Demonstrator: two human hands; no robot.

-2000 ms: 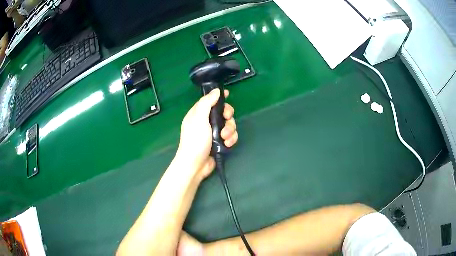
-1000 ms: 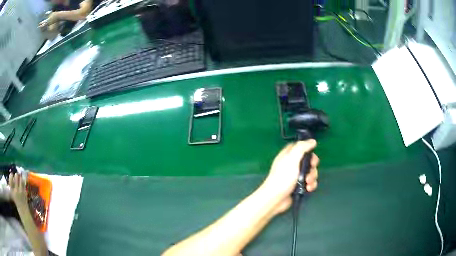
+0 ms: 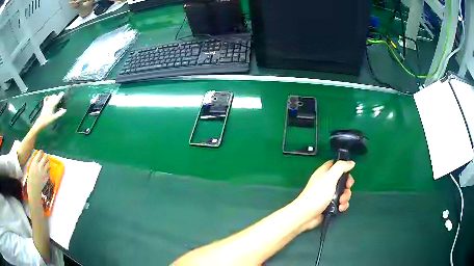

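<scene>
My left hand [image 3: 332, 189] reaches in from the bottom edge and is closed around the grip of a black barcode scanner [image 3: 348, 142]. The scanner's wide head points away from me, above the glossy green belt, and its cord hangs down from the grip. A phone frame [image 3: 300, 124] lies just left of the scanner head, not touching it. Another phone frame [image 3: 212, 118] lies further left, and a third [image 3: 94, 113] beyond that. Each has a dark camera end at the top and an open lower part showing green. My right hand is out of the picture.
A neighbour's hand [image 3: 49, 110] is over the belt at far left; the other is at an orange tray [image 3: 58, 174] on a white sheet [image 3: 78, 197]. Beyond the belt are a keyboard [image 3: 187, 57] and black panel [image 3: 312, 34]. White sheet and cable are at right.
The view has swung right, then settled. The scanner head, earlier over the rightmost phone frame, is now to its right. My right forearm has left the view. A neighbour's hand now reaches over the belt.
</scene>
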